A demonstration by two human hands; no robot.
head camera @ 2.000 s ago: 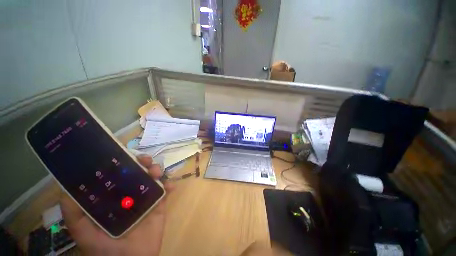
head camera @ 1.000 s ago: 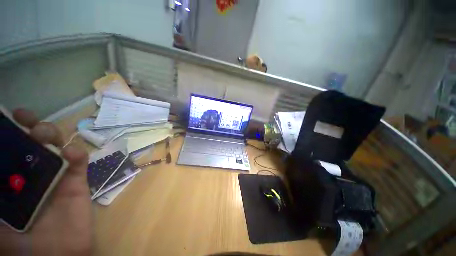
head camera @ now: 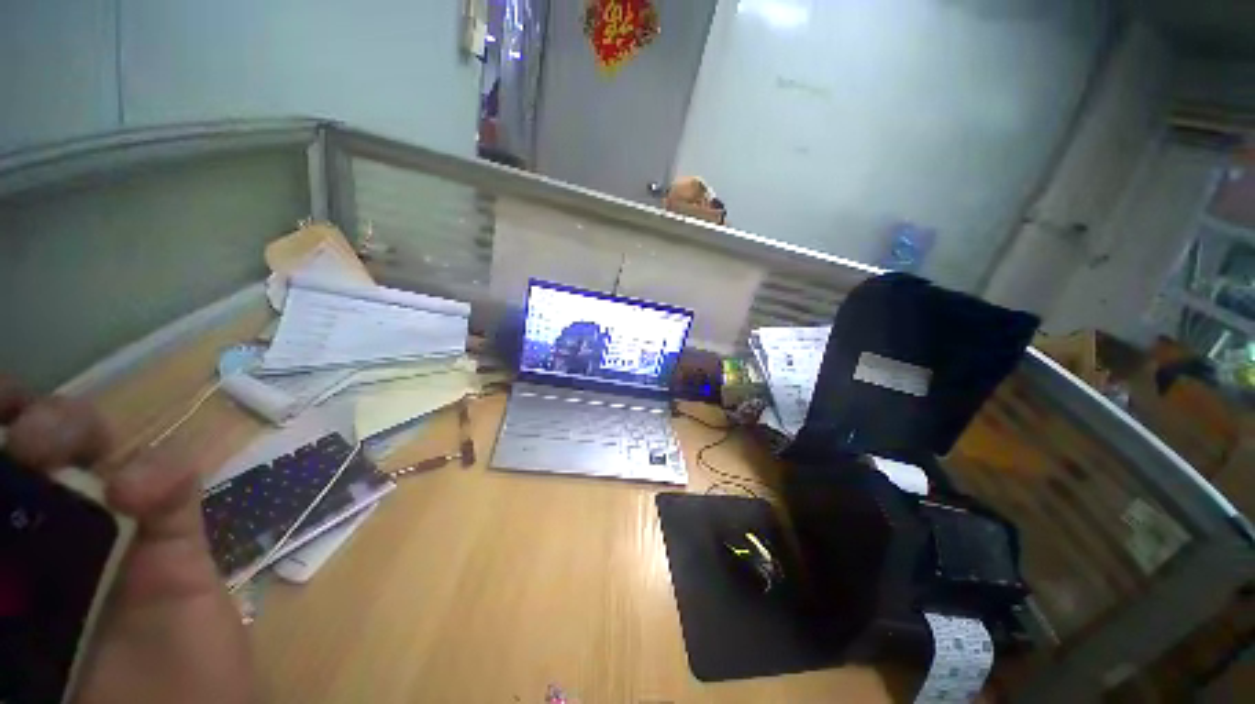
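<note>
My left hand is at the left edge, partly cut off, and holds a smartphone with a pale edge. The phone's screen is dark and mostly out of the picture. My right hand is not in view. A silver laptop stands open at the centre of the desk with its screen lit. A black keyboard with coloured lights lies beside my left hand, with a white cable across it.
Papers lie left of the laptop. A mouse sits on a black mouse pad. A black label printer stands at right with its lid up and a printed label strip hanging out. Low partitions edge the desk.
The view has turned to the right. The phone and my left hand have shifted left and are now largely cut off. More of the keyboard and the label strip show.
</note>
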